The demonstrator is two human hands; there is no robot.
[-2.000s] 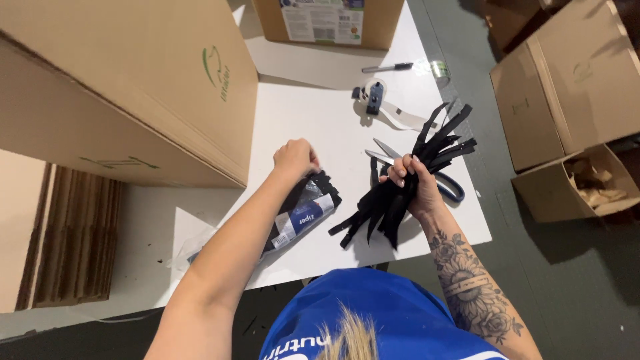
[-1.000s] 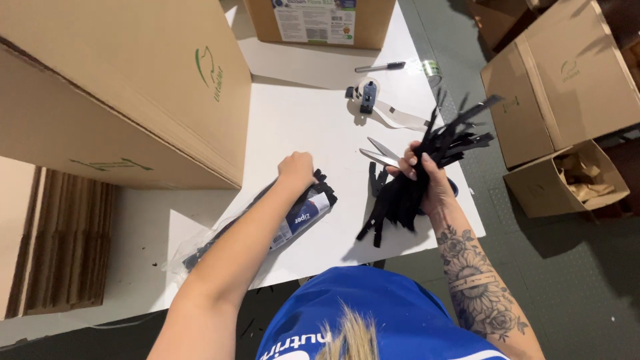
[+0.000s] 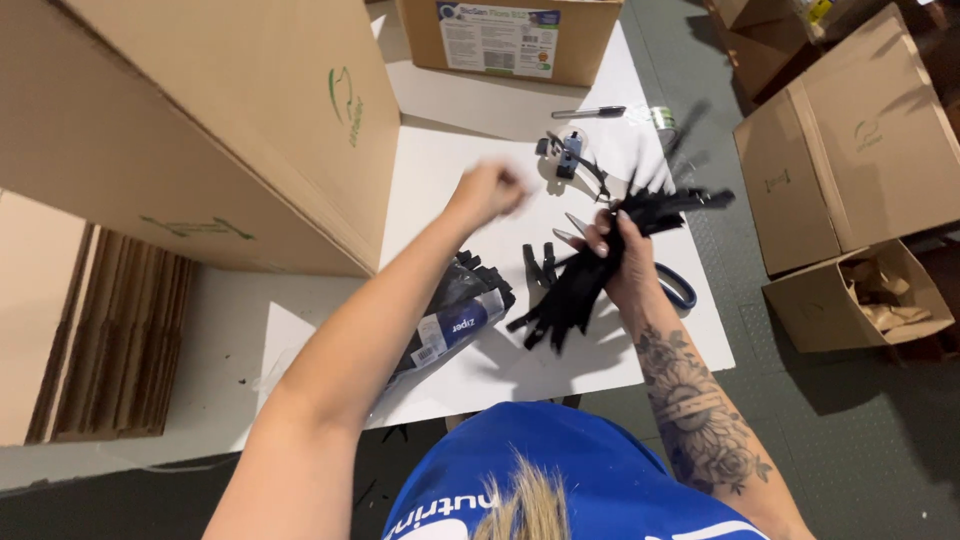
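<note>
My right hand [image 3: 626, 259] grips the middle of a bundle of black zippers [image 3: 589, 281], whose ends fan out on both sides. Scissors [image 3: 677, 286] lie beneath it, their blades and one dark blue handle showing. My left hand [image 3: 491, 196], blurred, is raised over the white table [image 3: 442, 97]; whether its fingers hold anything cannot be made out. Below it lies a clear plastic bag of black zippers [image 3: 461, 315] with a blue label, partly hidden by my left forearm. Loose black zipper pieces [image 3: 540, 264] rest between the bag and the bundle.
A large cardboard box [image 3: 300, 135] stands at left above stacked flat cardboard [image 3: 124, 337]. Another labelled box [image 3: 510, 41] is at the back. A marker [image 3: 589, 112], a tape roll [image 3: 663, 124] and a blue-and-black device [image 3: 570, 154] lie behind the bundle. Open boxes [image 3: 862, 150] stand at right.
My left hand has lifted away from the zipper bag, moving forward and to the right. My right hand still holds the bundle, which is blurred at its far end.
</note>
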